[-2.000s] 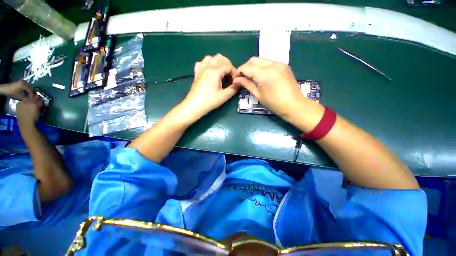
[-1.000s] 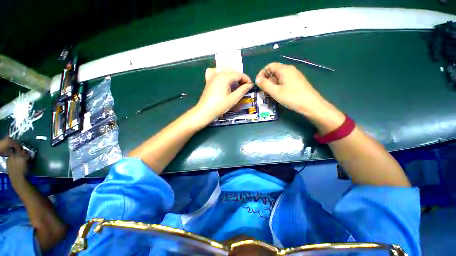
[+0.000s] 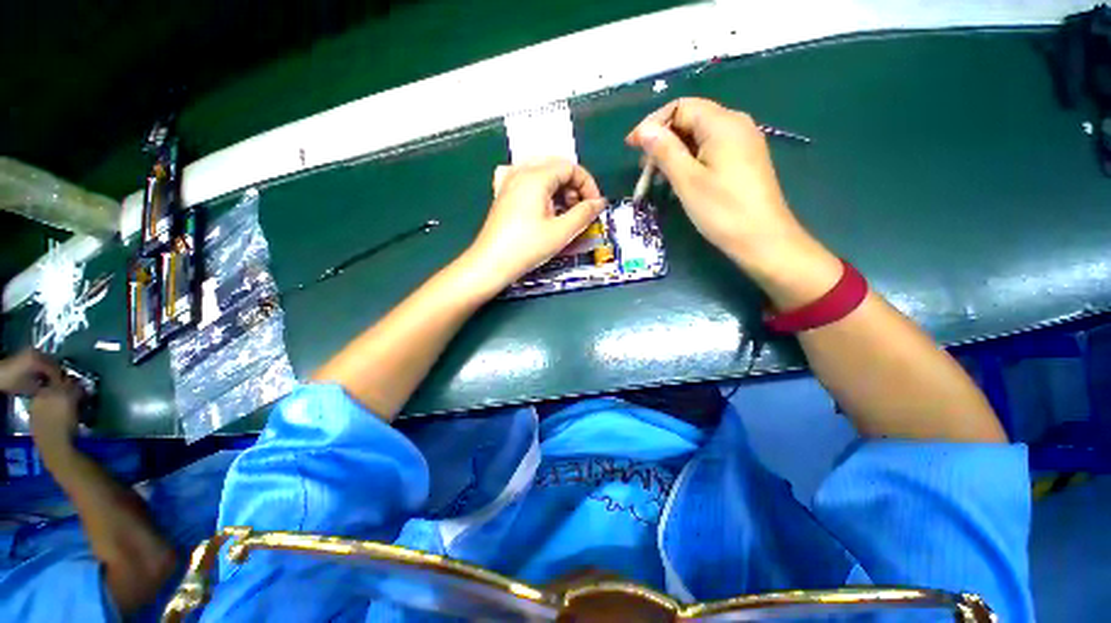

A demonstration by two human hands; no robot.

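Observation:
An open phone assembly (image 3: 632, 259) lies on the green mat, with an orange band, a green spot and a speckled end showing. My left hand (image 3: 531, 220) covers its left part, with thumb and finger close together at the far edge; I cannot tell whether they hold anything. My right hand (image 3: 726, 175) is raised over the phone's far right corner. Its thumb and finger are pinched on what looks like a small narrow pale piece (image 3: 645, 183) pointing down at the phone. A white card (image 3: 542, 134) stands beyond my left hand. Thin tweezers (image 3: 785, 133) lie partly behind my right hand.
Several open phones (image 3: 145, 307) are grouped at left beside a crinkled clear bag (image 3: 232, 353). A thin dark cable (image 3: 372, 253) lies left of my left hand. White strips (image 3: 60, 297) and a neighbour's hands (image 3: 44, 387) are far left. Dark bundled material (image 3: 1088, 85) is at far right.
The view has shifted. My right hand has moved from beside my left fingertips to above the phone's right end. My left hand stays at the phone, now uncovering its right part.

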